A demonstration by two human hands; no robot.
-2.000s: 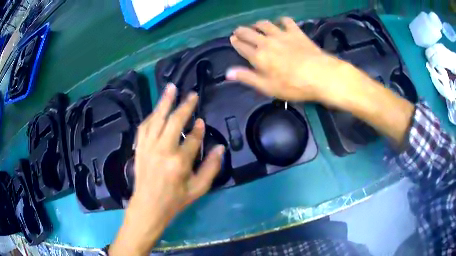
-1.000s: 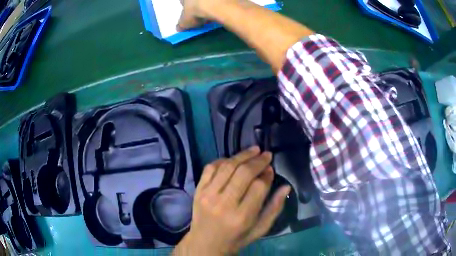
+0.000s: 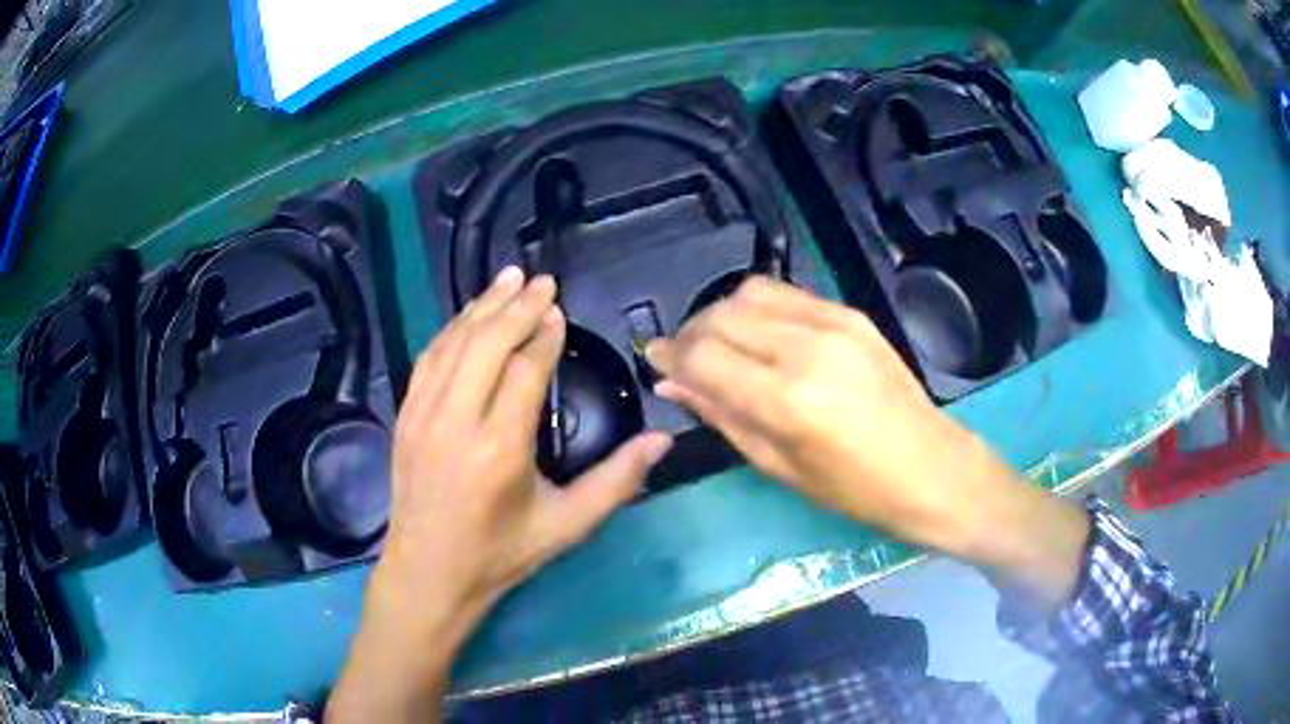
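The middle black insert tray (image 3: 644,262) lies on the green bench with a black headset seated in it. Its headband (image 3: 637,120) follows the arched groove, and its left ear cup (image 3: 594,403) shows between my hands. My left hand (image 3: 488,424) rests over the tray's left side, thumb spread, holding nothing. My right hand (image 3: 806,396) covers most of the right ear cup. Its fingertips pinch a tiny accessory (image 3: 641,345) with a shiny part at the small slot between the wells. Fingers hide much of it.
Empty black insert trays lie to the left (image 3: 262,396) and right (image 3: 948,241), with more at far left. A blue-rimmed line tray (image 3: 255,64) with white liner is at the top. A white bottle (image 3: 1128,106), white cloth (image 3: 1195,248) and red object (image 3: 1203,460) are at right.
My right hand has come back from the blue line tray to the middle insert tray, with a tiny accessory at its fingertips. My left hand stays by the left ear cup. The view has shifted.
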